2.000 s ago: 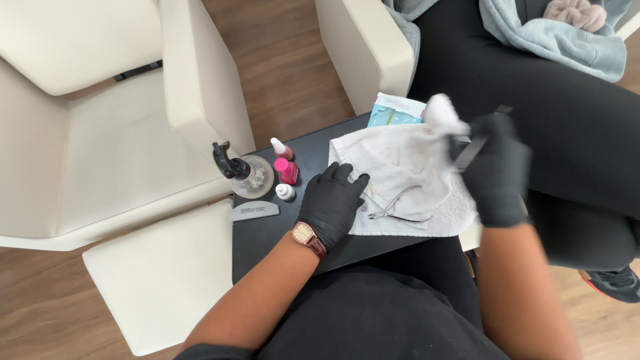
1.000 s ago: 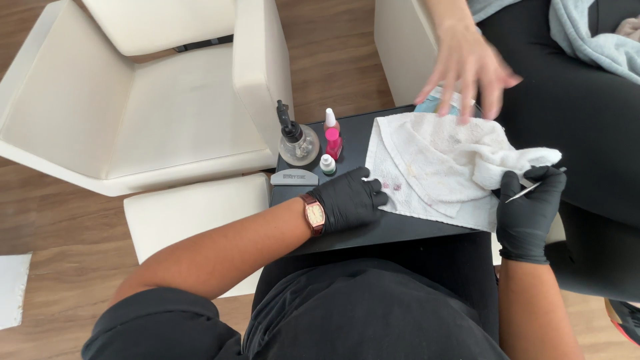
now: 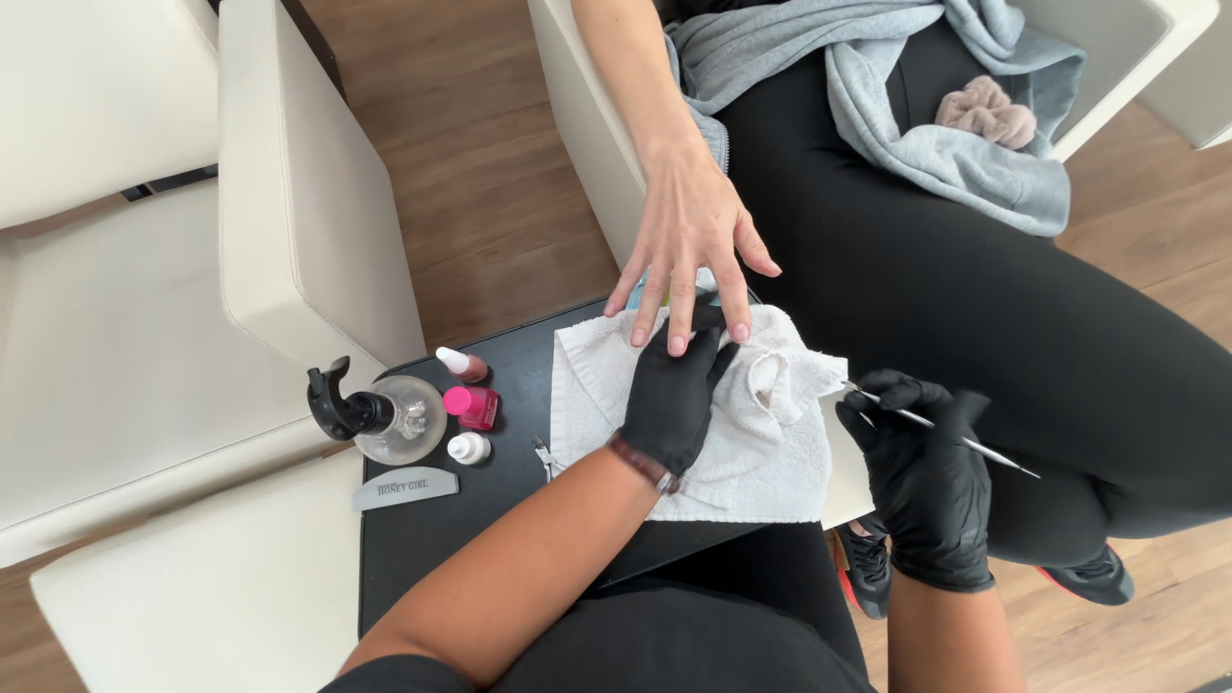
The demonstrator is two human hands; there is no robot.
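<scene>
My left hand [image 3: 677, 395], in a black glove, lies over the white towel [image 3: 592, 404] with its fingers beneath another person's bare hand [image 3: 691, 231]; whether it grips those fingers is hard to tell. That person's hand is spread, palm down. At the towel's right edge my gloved right hand [image 3: 919, 472] holds a slim metal cuticle tool [image 3: 948, 428], slanting down to the right. Metal cuticle nippers [image 3: 547, 460] lie at the towel's left edge, partly hidden near my left forearm.
On the black table [image 3: 433, 539] stand a pump bottle [image 3: 402, 421], a pink polish bottle [image 3: 472, 407], a white-capped bottle [image 3: 462, 365] and a small white bottle [image 3: 469, 449]. A grey nail file [image 3: 406, 488] lies in front. White armchairs [image 3: 318, 192] and the other person's leg [image 3: 962, 289] border the table.
My left hand has moved from the towel's left edge onto it, under the other person's hand. One second ago that hand was over the towel's far edge; two seconds ago it was not in view.
</scene>
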